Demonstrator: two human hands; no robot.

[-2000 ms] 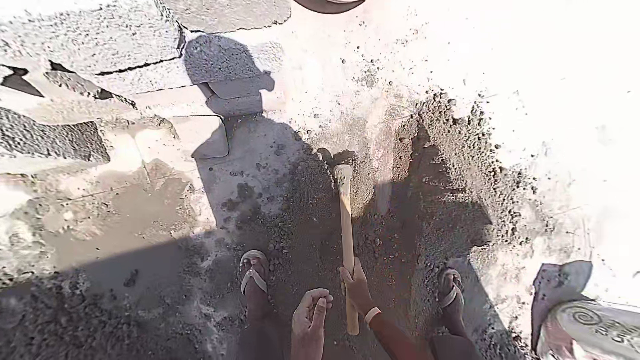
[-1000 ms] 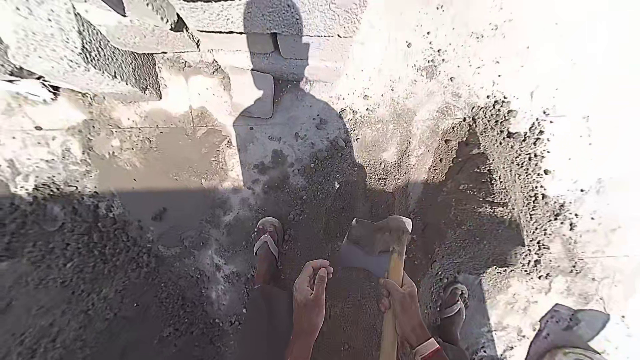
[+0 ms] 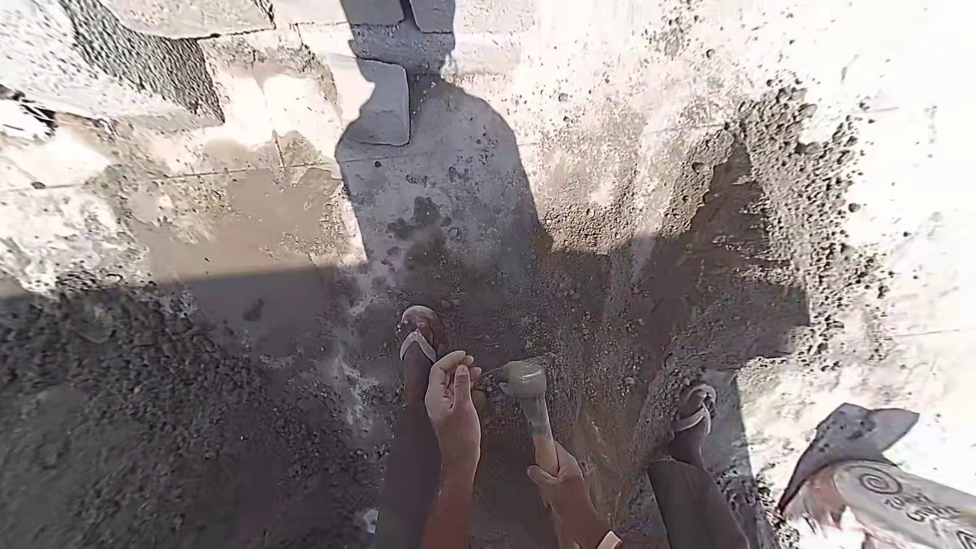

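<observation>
My right hand (image 3: 560,480) grips the wooden handle of a hoe (image 3: 526,377), whose head end is just ahead of the hand, over the shaded ground between my feet. The blade is foreshortened and hard to make out. My left hand (image 3: 455,389) is beside the tool on its left, fingers curled loosely, and appears to hold nothing. Loose dark sand and gravel (image 3: 579,328) lies under and ahead of the tool.
Gray concrete blocks (image 3: 381,103) are at the upper left. Gravelly sand (image 3: 808,206) is heaped at right, and dark gravel (image 3: 152,404) at left. A printed sack (image 3: 900,496) lies lower right. My sandaled feet (image 3: 419,335) flank the tool.
The hoe was extended ahead with its head on the ground, then rose with its blade showing; now its head is closer to my hands. The left hand stays off the handle.
</observation>
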